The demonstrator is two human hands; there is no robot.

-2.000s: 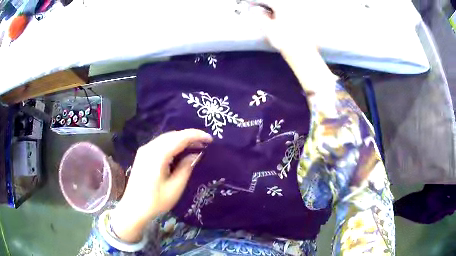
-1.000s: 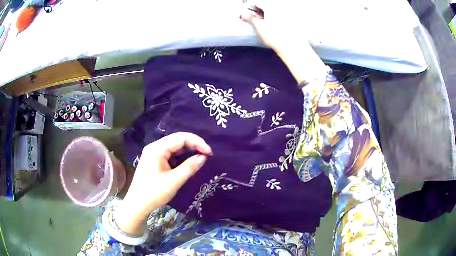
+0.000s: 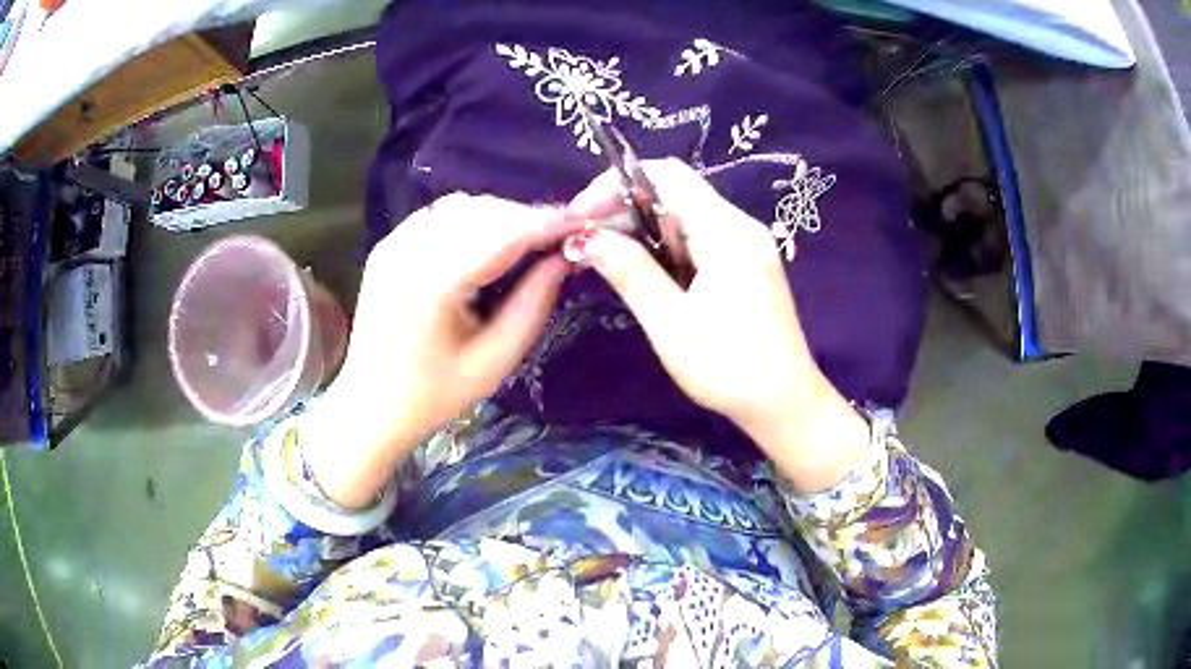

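The dark purple garment piece [image 3: 451, 105] lies over my lap, with white embroidered flowers, leaves and stepped lines. My left hand [image 3: 457, 294] is above the cloth, its thumb and forefinger pinched together; what lies between them is too small to tell. My right hand [image 3: 718, 294] meets it fingertip to fingertip and holds small scissors [image 3: 634, 183], dark and thin, pointing up and away from me across the fingers. Red shows at the touching fingertips. No needle or thread can be made out.
A translucent pink tub [image 3: 242, 333] stands on the floor at left, beyond it a pale box of spools [image 3: 229, 177]. The white-covered table edge [image 3: 1045, 26] is ahead. Blue-edged furniture stands at both sides. Dark cloth [image 3: 1126, 425] lies on the floor at right.
My right hand has come back from the white table to my left hand, now with the scissors in it. The view has tilted down towards my lap.
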